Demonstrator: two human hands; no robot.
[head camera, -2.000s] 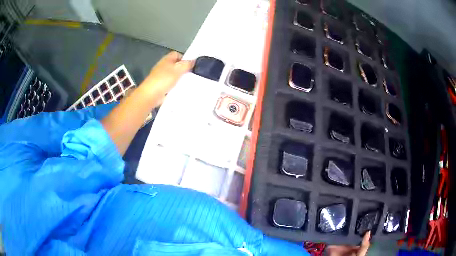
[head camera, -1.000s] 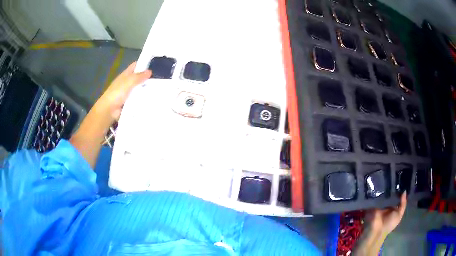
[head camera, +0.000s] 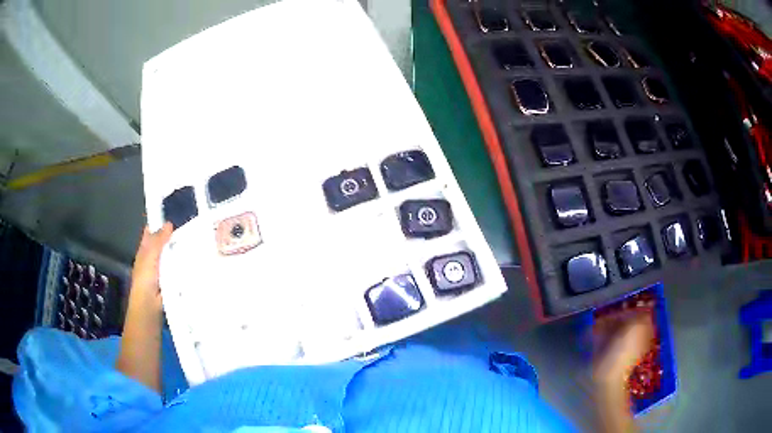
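Note:
A white blister tray is held tilted in front of me. My left hand grips its left edge. The tray holds several watches: dark ones face up, black ones face down, and a pinkish watch back at the left. My right hand is blurred at the lower right, in front of the blue bin and below the black tray; whether it holds anything cannot be told. The small-pocket black foam tray with a reddish edge lies at the right, one watch in most visible pockets.
A blue plastic bin with red clamps stands on the floor at the lower right. More red clamps show at the far right. A blue object is at the right edge. Stacked trays of watches are at the left. Green bench top shows between the trays.
The white tray has moved left, apart from the black foam tray, uncovering more watches at its right side. My right hand has left the black tray's lower edge and moved down over the blue bin.

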